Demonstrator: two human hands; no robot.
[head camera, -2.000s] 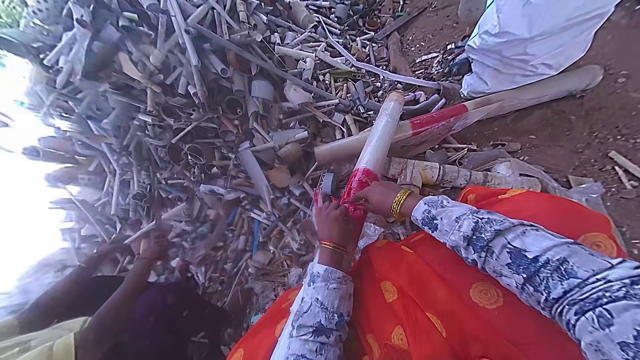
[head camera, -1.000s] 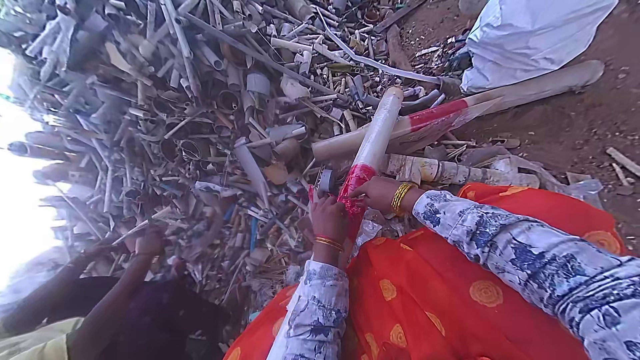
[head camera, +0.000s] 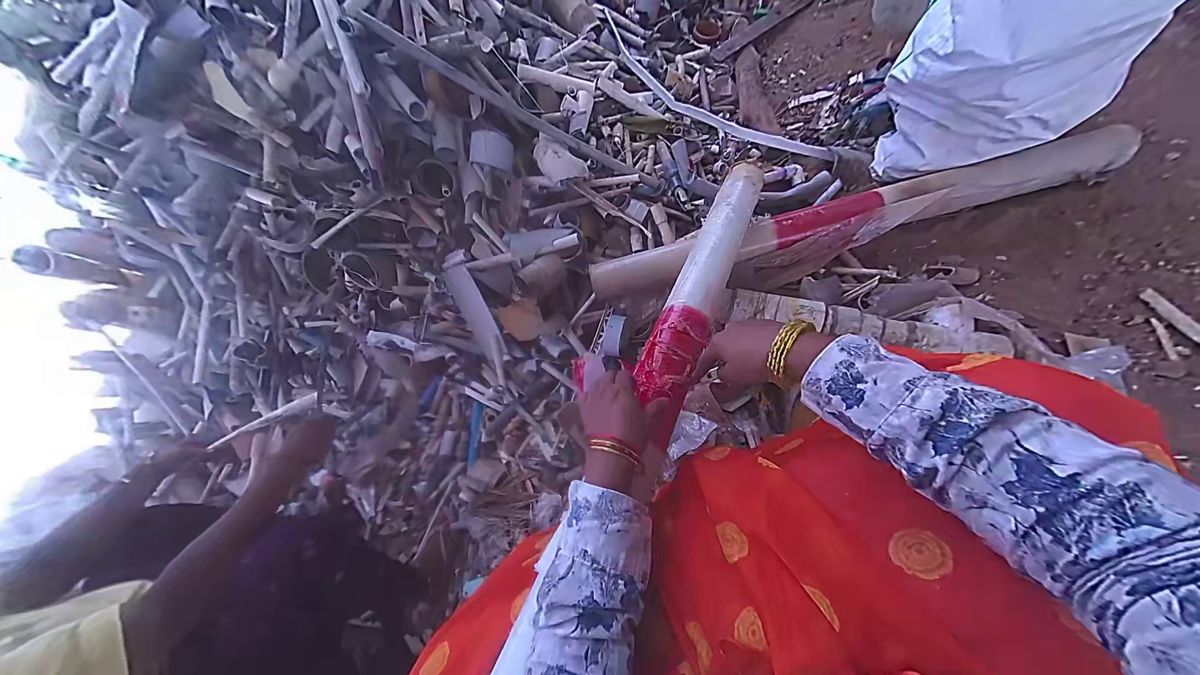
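Note:
A long pale tube (head camera: 717, 244) with a red, glossy, plastic-like band (head camera: 675, 345) slants up from my lap, its far end over the scrap heap. My left hand (head camera: 614, 412) is at the left edge of the red band; a small piece of red and clear material shows at its fingertips, and its grip is partly hidden. On the band's right side, my right hand (head camera: 750, 352) touches the tube with bent fingers, several of them hidden behind it. A second pale tube (head camera: 1012, 178) with a red band lies behind, crossing beyond the first.
A large heap of pipe pieces and scrap (head camera: 375, 206) fills the left and middle. A white sack (head camera: 1012, 84) stands at the upper right on brown soil. At lower left, another person's arms (head camera: 234, 516) reach into the heap, holding a thin strip. An orange cloth covers my lap.
My right hand has shifted slightly, from on top of the red band to its right side, and more of the band shows. The other person's hands have moved a little to the right.

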